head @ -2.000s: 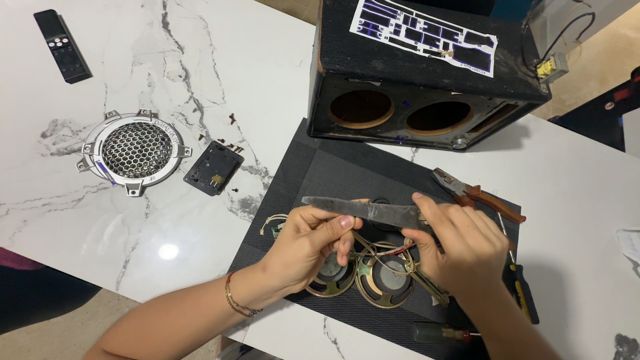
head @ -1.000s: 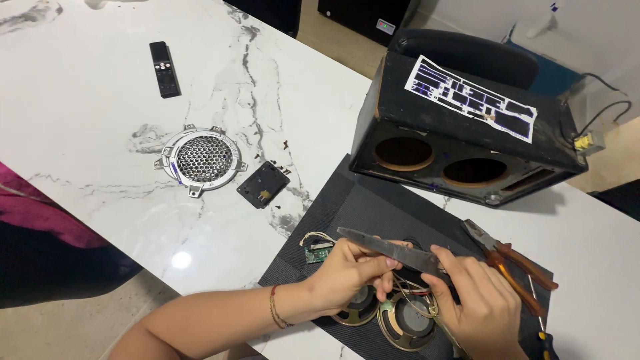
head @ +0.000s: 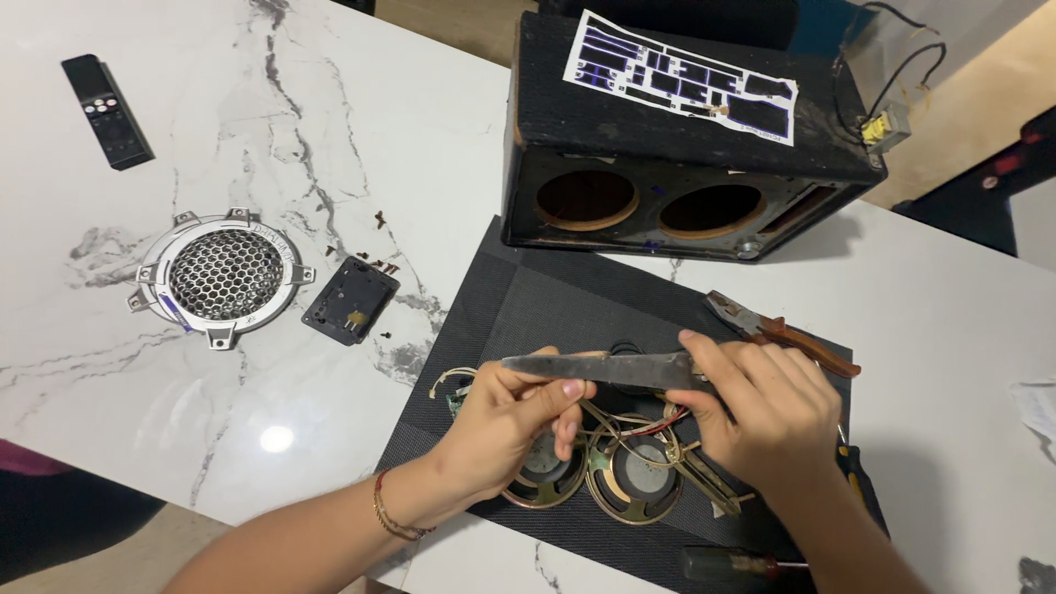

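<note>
My right hand (head: 759, 404) grips a knife by its handle end, and its dark steel blade (head: 627, 370) points left across my left hand. My left hand (head: 528, 404) pinches a thin wire between thumb and fingers, just under the blade. Below both hands lie two round speaker drivers, one (head: 635, 478) fully in sight and the other (head: 544, 470) partly behind my left hand. Red and pale wires (head: 652, 427) run among them. A small green circuit board (head: 455, 401) shows left of my left hand. The knife's handle is mostly hidden.
A black speaker cabinet (head: 594, 153) with round openings stands behind a dark placemat (head: 561, 297). Pliers (head: 784, 334) and screwdrivers, one with a dark handle (head: 726, 564), lie at right. Leftward are a metal speaker grille (head: 227, 276), a black plastic plate (head: 351, 301), screws and a remote control (head: 107, 113).
The view has shifted and come back. Both hands stay together over the speaker drivers, with the knife still in my right hand.
</note>
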